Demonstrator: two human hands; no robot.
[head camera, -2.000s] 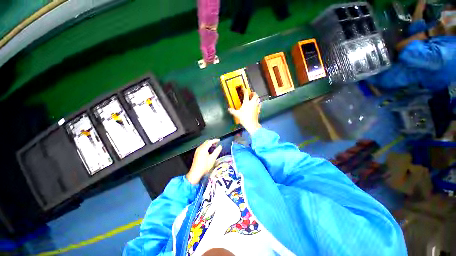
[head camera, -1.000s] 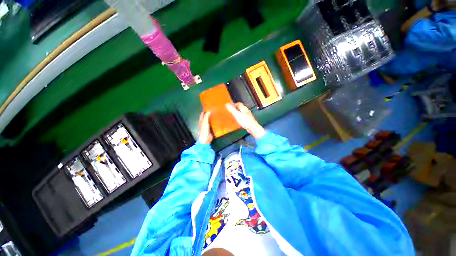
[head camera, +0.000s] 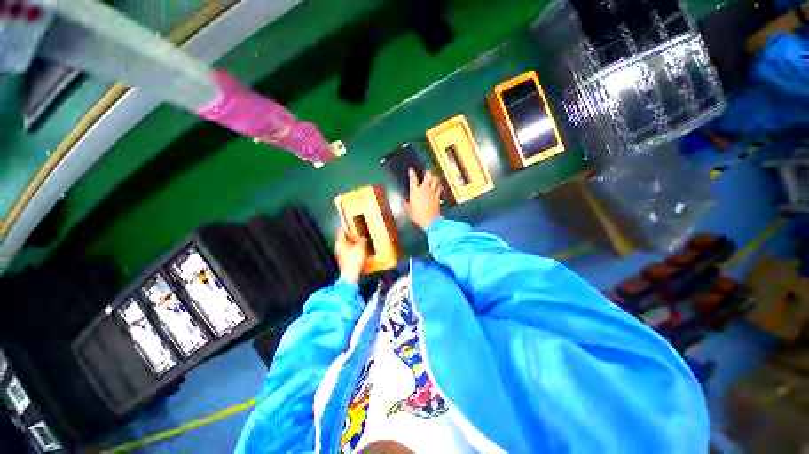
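An orange fixture (head camera: 380, 232) with a rectangular slot lies near the bench's front edge. My left hand (head camera: 351, 252) is on its left side, fingers by the slot. My right hand (head camera: 424, 200) is on a dark flat plate (head camera: 404, 167) between this fixture and a second slotted orange fixture (head camera: 459, 160). The fingers lie over the plate's lower part, and blur hides how firmly they grip. A third orange fixture (head camera: 503, 113) holds a dark glossy panel (head camera: 532, 115) farther right.
A black tray (head camera: 111, 359) with bright silvery-white parts (head camera: 209, 288) is at left. Clear trays (head camera: 643, 89) are stacked at right. A grey arm with pink film (head camera: 266, 113) reaches over the bench. Dark blocks (head camera: 683, 284) lie on the floor. A blue sleeve (head camera: 785, 66) shows at upper right.
The near orange fixture, earlier gripped between both hands with a plain face showing, now shows its slot. My right hand has moved from it to the dark plate.
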